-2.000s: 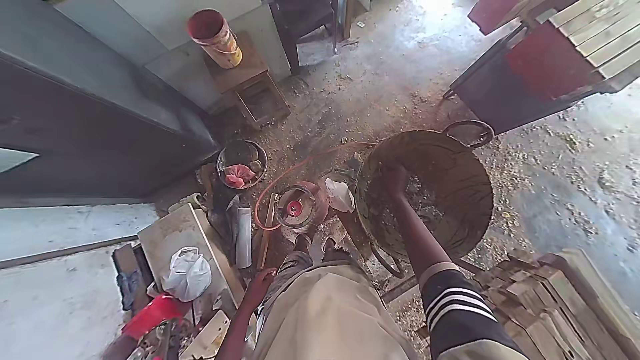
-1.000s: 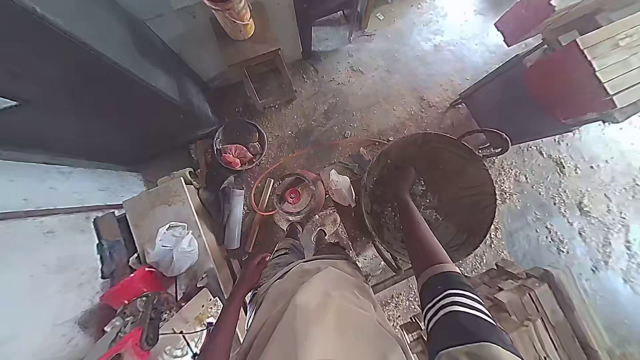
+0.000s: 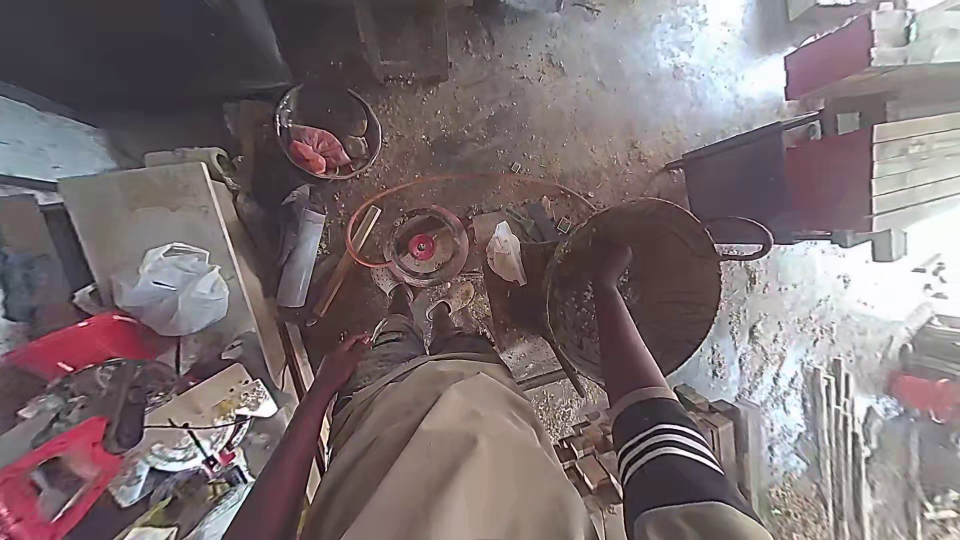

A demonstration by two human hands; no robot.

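My right hand [image 3: 611, 262] reaches down inside a large round metal pan [image 3: 675, 285] with loop handles, on the right. Its fingers are dark and blurred, so I cannot tell whether they grip anything. Near my left thigh hangs my left hand [image 3: 354, 351], its fingers partly curled and hard to make out. A gas cylinder [image 3: 426, 246] with a red centre stands just beyond my feet, and an orange hose [image 3: 465, 178] curves around it to the pan. Between cylinder and pan lies a crumpled white bag [image 3: 505, 253].
A dark bucket [image 3: 330, 171] holding red plastic sits ahead on the left. A board [image 3: 161, 187] bears a white plastic bag [image 3: 176, 289]. Stacked wood blocks [image 3: 592, 465] lie below the pan. Slatted benches [image 3: 915, 172] stand on the right. Wood shavings litter the floor.
My right hand stays inside the pan, and the pan appears tilted differently now. My left hand remains by my thigh. The view has shifted.
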